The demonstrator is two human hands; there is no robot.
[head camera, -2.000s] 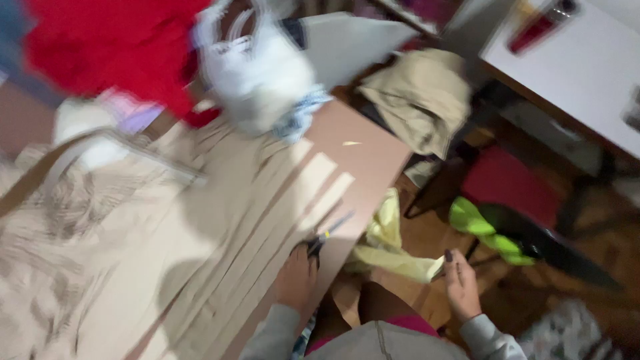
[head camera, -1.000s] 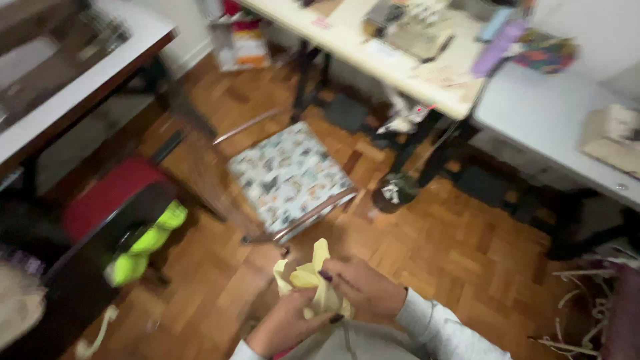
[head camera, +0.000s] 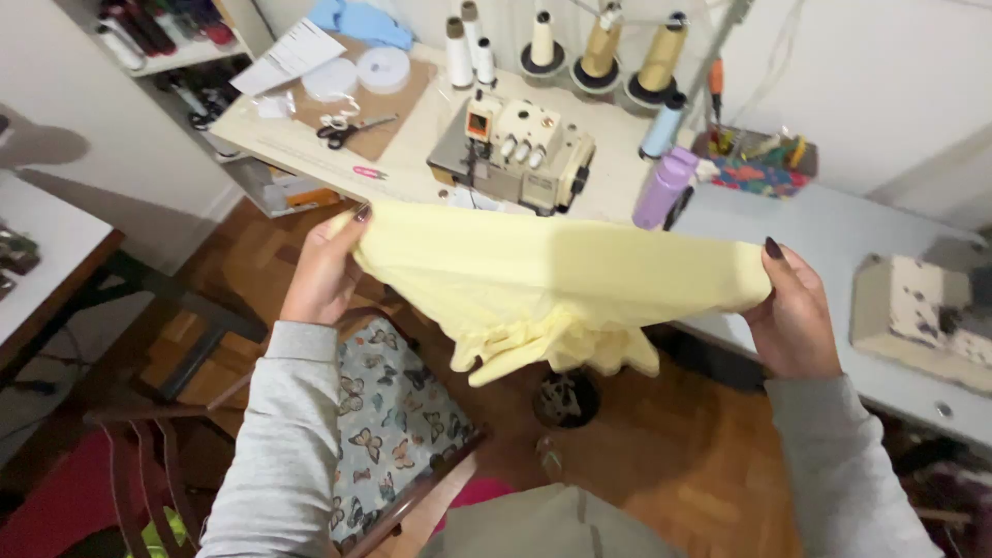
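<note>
A pale yellow piece of fabric (head camera: 558, 263) is stretched wide between my hands, its lower edge gathered and ruffled. My left hand (head camera: 322, 267) pinches its left end, thumb on top. At the right end my right hand (head camera: 794, 310) grips the cloth the same way. Beyond the fabric, on a cream table, stands an overlock sewing machine (head camera: 523, 147) with thread cones (head camera: 601, 46) behind it. Black-handled scissors (head camera: 353, 130) lie left of the machine, and a purple bottle (head camera: 665, 186) stands to its right.
Below the cloth are a chair with a butterfly-print seat (head camera: 395, 434) and a dark bin (head camera: 566, 399) on the parquet floor. Another sewing machine (head camera: 922, 310) sits on the grey table at right. A floral box of tools (head camera: 756, 167) stands behind the bottle.
The yellow fabric was bunched between both hands a second ago and is now spread wide, the hands far apart. Earlier still, my left hand was at scissors on another table. The view has swung round.
</note>
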